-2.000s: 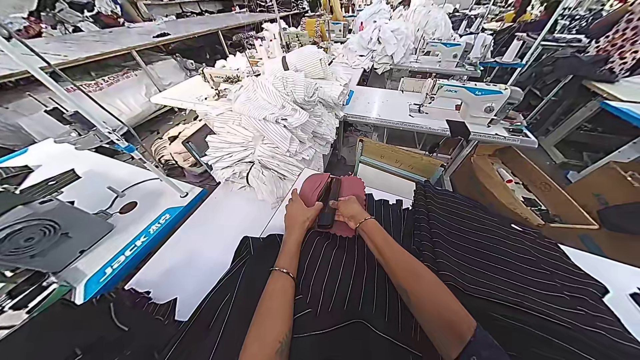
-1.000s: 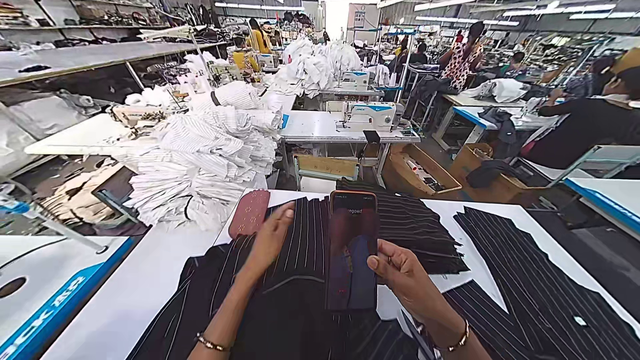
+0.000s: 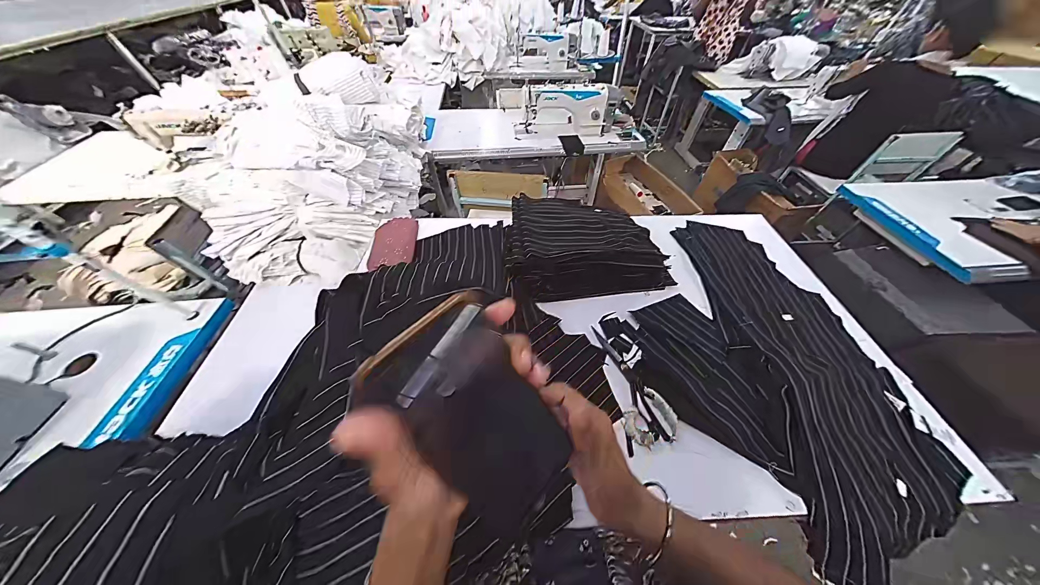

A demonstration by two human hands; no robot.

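Note:
A dark smartphone (image 3: 479,406) with an orange-brown edge is tilted between both hands, with light reflecting off its surface. My left hand (image 3: 398,463) holds its lower left side, thumb at the edge. On the right side, the fingers of my right hand (image 3: 569,406) grip it; a bracelet circles that wrist. Black pinstriped fabric (image 3: 325,422) lies beneath the phone. Beyond it are a pink patterned case (image 3: 392,242) and a stack of cut pinstriped pieces (image 3: 585,248). Scissors (image 3: 621,357) lie right of my hands, close to a roundish pale item (image 3: 650,418).
Pinstriped panels (image 3: 829,374) cover the right of the white table (image 3: 707,479). A heap of white striped garments (image 3: 309,179) rises at the back left. Sewing machines (image 3: 569,110) and cardboard boxes (image 3: 650,187) stand beyond. A person in black (image 3: 886,114) sits at the back right.
Two seconds ago both hands were at the pink case with a dark object; a second ago the phone was upright in my right hand. Now the phone is tilted, with both hands on it.

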